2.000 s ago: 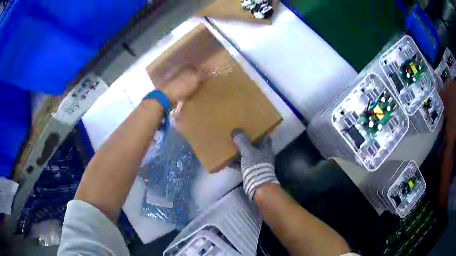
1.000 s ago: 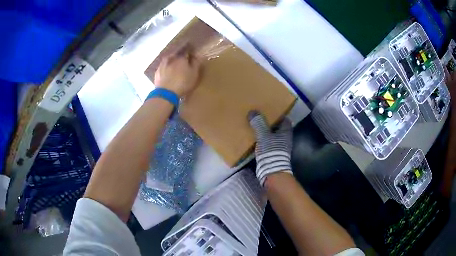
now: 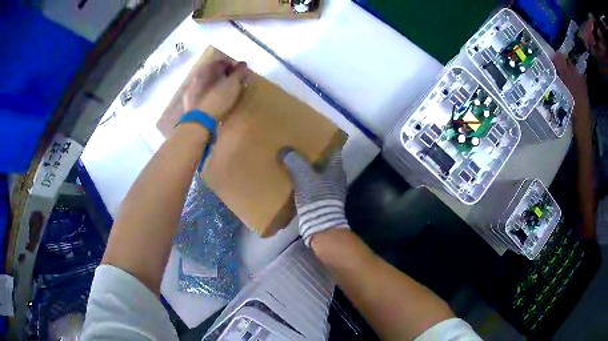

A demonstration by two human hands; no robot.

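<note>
A flat brown cardboard box [image 3: 257, 143] lies tilted on the white surface, its top closed. My left hand [image 3: 217, 86], bare with a blue wrist band, is at the box's far left part, its fingers curled; whether it grips anything is unclear. My right hand [image 3: 315, 190], in a grey-white striped glove, holds the box at its near right edge, thumb on top and the other fingers hidden at the side.
Bluish bubble wrap [image 3: 207, 240] lies left of the box. Stacked white housings [image 3: 280, 293] stand at the bottom; more stacks with green boards [image 3: 460, 133] stand at the right. A board bin [image 3: 557, 280] is lower right. Another cardboard tray [image 3: 257, 9] is at the top. A person's arm [image 3: 584, 140] shows far right.
The clear film seen over the box's far part is now off it and lies to the left. My left hand has moved toward the box's far left end. The view has shifted.
</note>
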